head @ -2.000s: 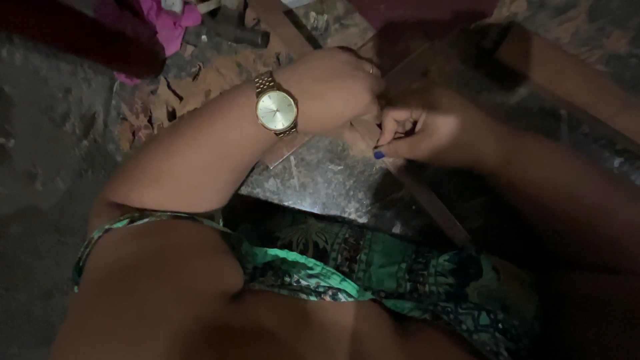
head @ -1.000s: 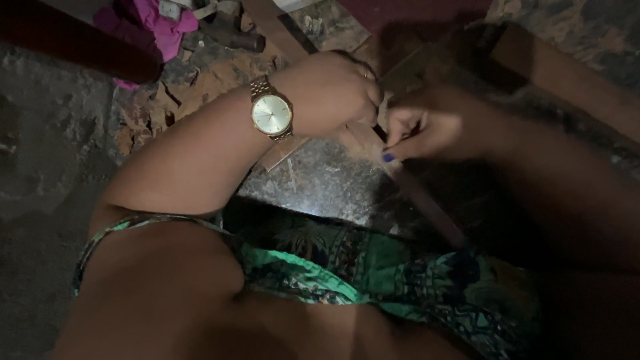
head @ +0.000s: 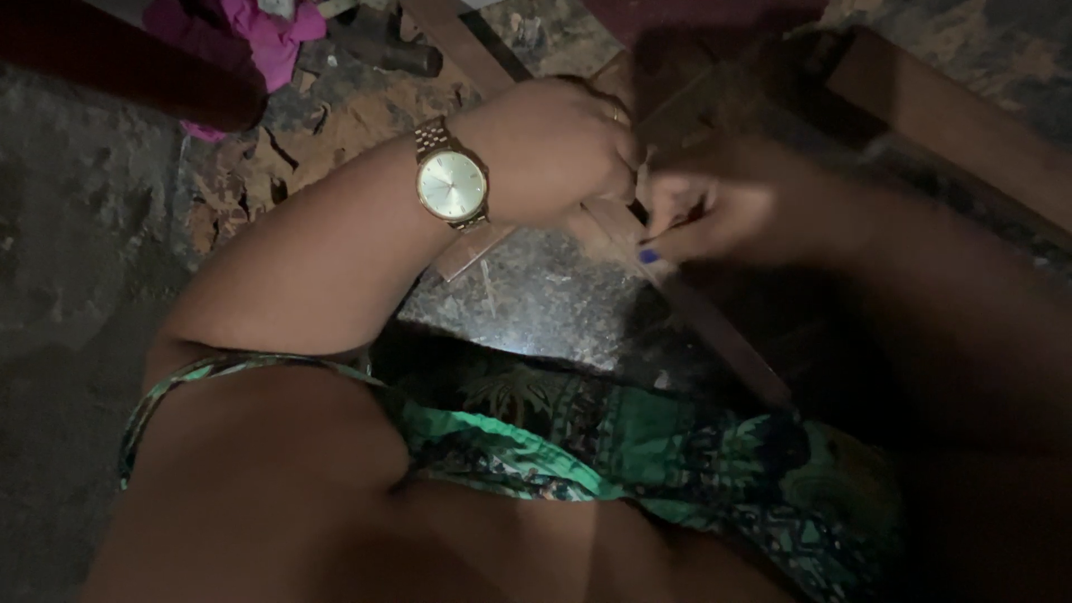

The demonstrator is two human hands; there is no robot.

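Note:
A long thin wooden strip (head: 712, 322) runs diagonally under both hands. My left hand (head: 565, 146), with a gold-toned watch (head: 452, 186) on its wrist and a ring, lies palm down over this strip, its fingers curled around it. A second flat piece (head: 473, 251) crosses beneath that hand. Just to the right, my right hand (head: 712, 209) has its thumb and fingers drawn together beside the strip; one nail is painted blue. Whether anything small is between those fingers is hidden by shadow and blur. The fingertips of the two hands almost meet.
A dark pipe-like tool (head: 385, 46) and a bright pink cloth (head: 268, 38) lie at the upper left, near a dark red bar (head: 126, 63). A thick wooden board (head: 963, 134) lies at the right. The worn surface (head: 536, 293) has peeling patches.
My right hand has shifted slightly against my left hand and the strip. My left hand stays over the strip in all frames.

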